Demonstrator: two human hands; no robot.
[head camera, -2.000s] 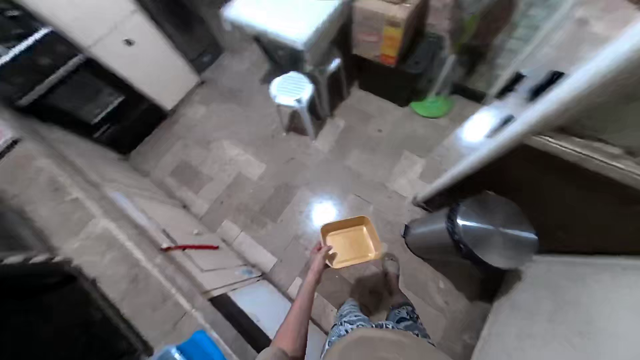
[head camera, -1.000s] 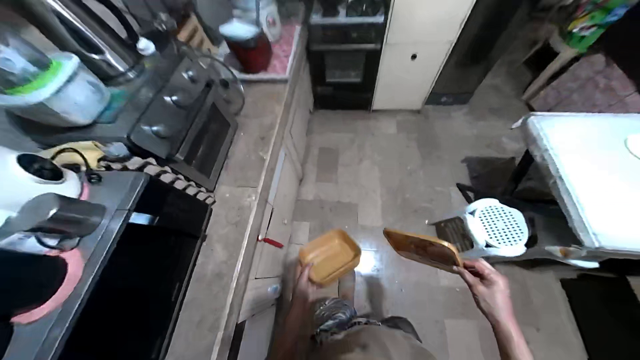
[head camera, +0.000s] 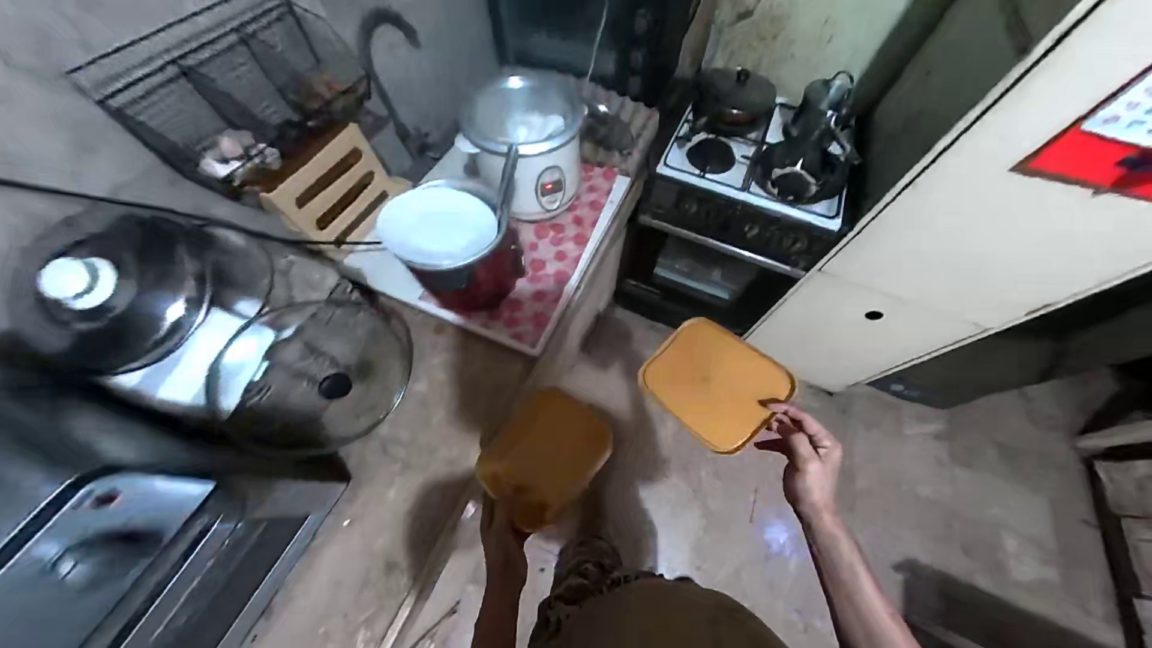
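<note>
My left hand grips an orange plastic container by its near edge, over the counter's front edge; the container is blurred. In my right hand is a flat orange lid, pinched at its right corner and held out over the floor. Lid and container are apart. Beyond them on the counter, a dark red pot with a white top surface stands beside a white rice cooker with a glass lid and a lit red light. A utensil handle leans between the two.
Glass pot lids lie on the counter at left, near a metal sink. A slotted wooden rack stands behind the pot. A gas stove with a lidded pan is at the far end, next to a white cabinet.
The view has swung toward the counter and stove. Two seconds ago only my left hand with the container showed; one second ago my right hand held the lid, which now lies flatter to the view.
</note>
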